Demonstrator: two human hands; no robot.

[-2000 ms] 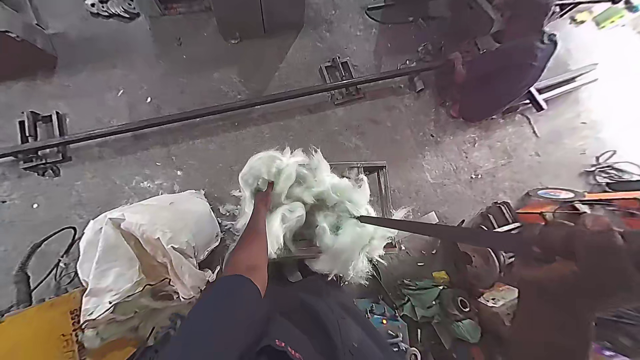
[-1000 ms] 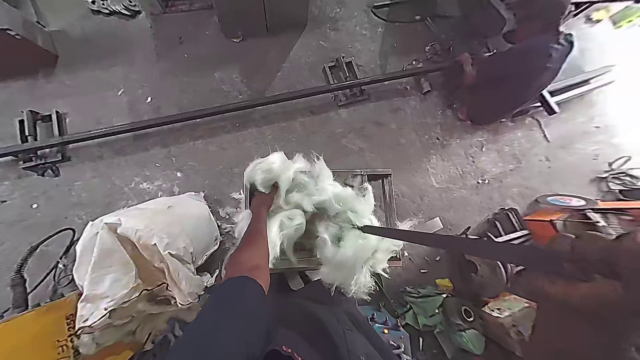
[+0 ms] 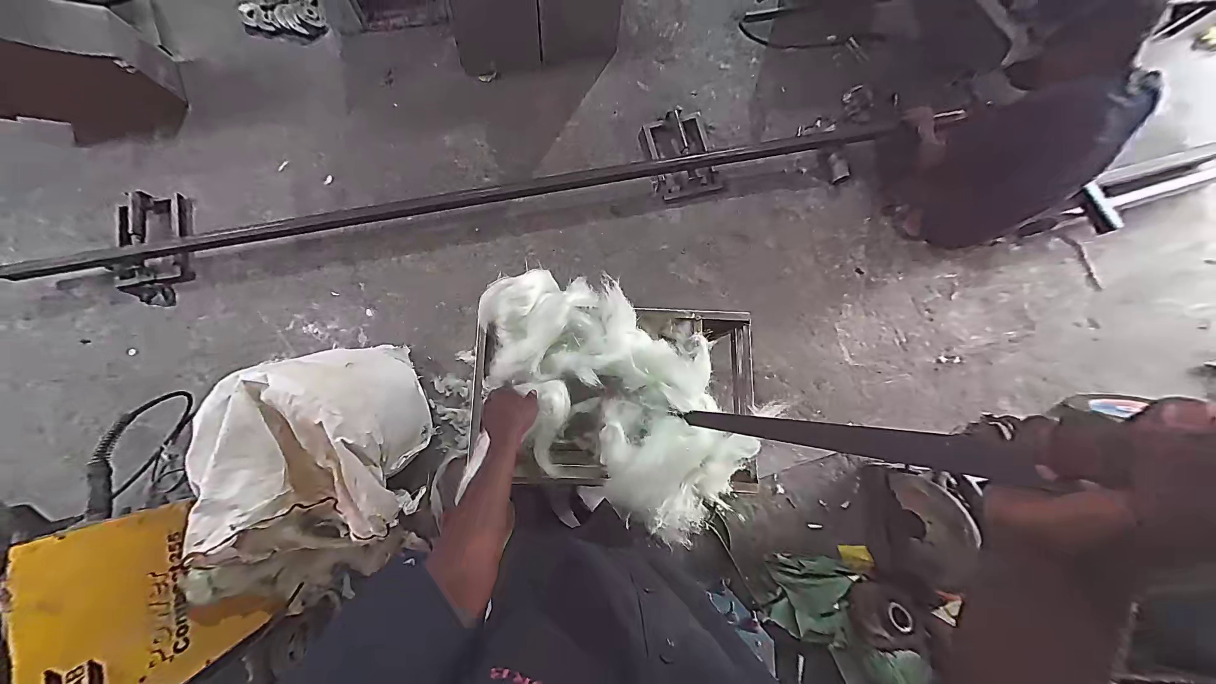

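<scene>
A loose heap of white, hair-like fibre [image 3: 579, 332] lies over a rectangular metal frame [image 3: 746, 380] in front of my body. My left hand [image 3: 510, 415] is closed at the left part of the heap, with strands hanging below and beside it. On the right, close to the camera and blurred, my right hand [image 3: 1092, 446] grips a long, dark, flat blade-like tool [image 3: 845, 439]. The tool points left and its narrow tip touches the fibre near the middle of the heap. Fibre hides much of the frame.
A long metal bar [image 3: 427, 201] crosses the floor on small metal stands [image 3: 676, 152]. Another person [image 3: 1026, 161] crouches at its right end. A white sack [image 3: 313, 427] and a yellow case [image 3: 95, 598] stand at left. Green cloth [image 3: 812, 598] and a round metal part [image 3: 936, 518] lie at lower right.
My left hand has come down towards my body from the upper left of the fibre, and strands there have shifted. The tool's tip stays in the heap.
</scene>
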